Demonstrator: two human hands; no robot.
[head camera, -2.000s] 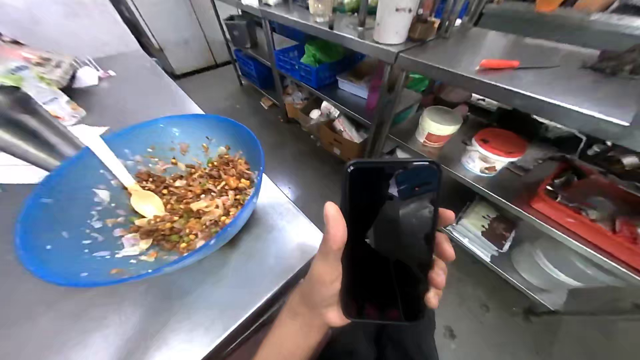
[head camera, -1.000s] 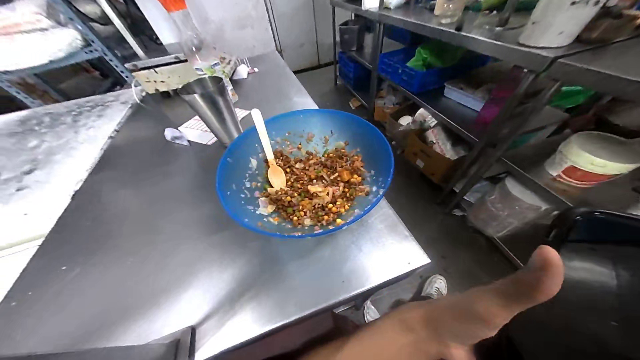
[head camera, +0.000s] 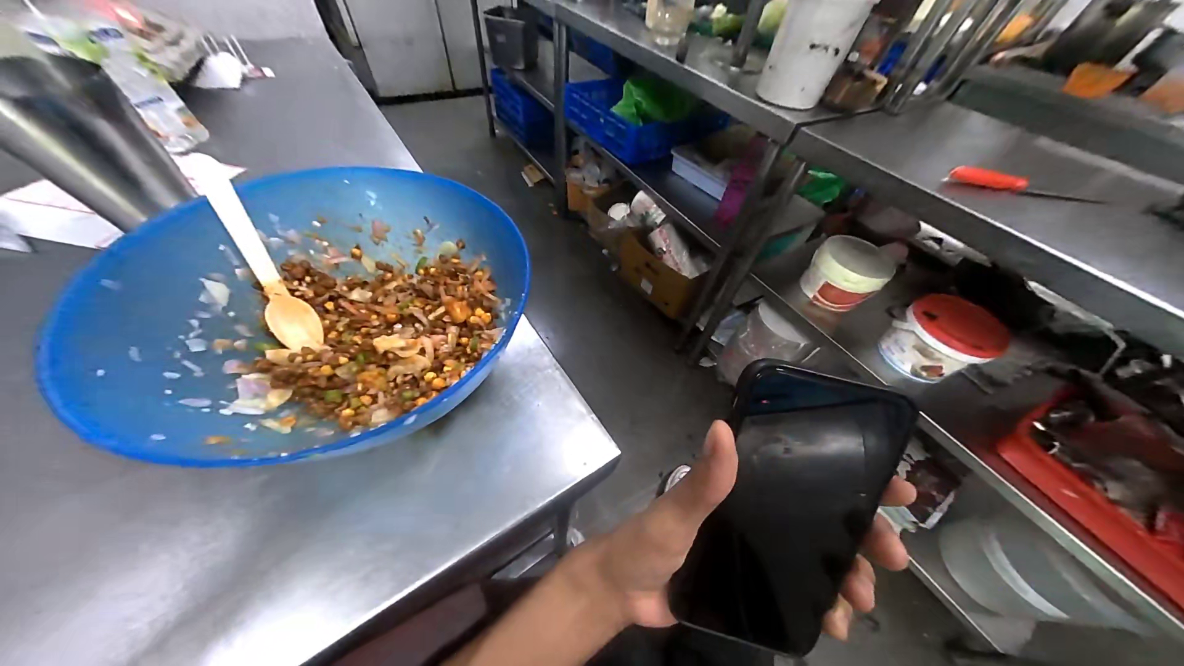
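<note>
My left hand (head camera: 652, 560) reaches in from the bottom and holds a black smartphone (head camera: 795, 509), its dark screen towards me and its top leaning right. The thumb lies along the phone's left edge and the fingertips curl round its right edge. My right hand is not in view. Left of the phone, a blue plastic bowl (head camera: 139, 370) stands on the steel table (head camera: 277, 555). It holds a mix of chopped onion, corn and brown pieces (head camera: 398, 324). A pale spoon (head camera: 294, 319) rests in the mix, its handle leaning on the bowl's far left side.
Behind the bowl are a steel tumbler (head camera: 92, 139) and a plastic packet (head camera: 153, 102). Steel shelves on the right hold blue crates (head camera: 629, 120), a red-lidded tub (head camera: 943, 338), a white tub (head camera: 846, 273) and a red tray (head camera: 1091, 490). An orange-handled tool (head camera: 990, 178) lies on the upper right counter.
The view swung left and has come back right. The phone, upright in my left hand two seconds ago, now leans to the right. The bowl and spoon stay on the table.
</note>
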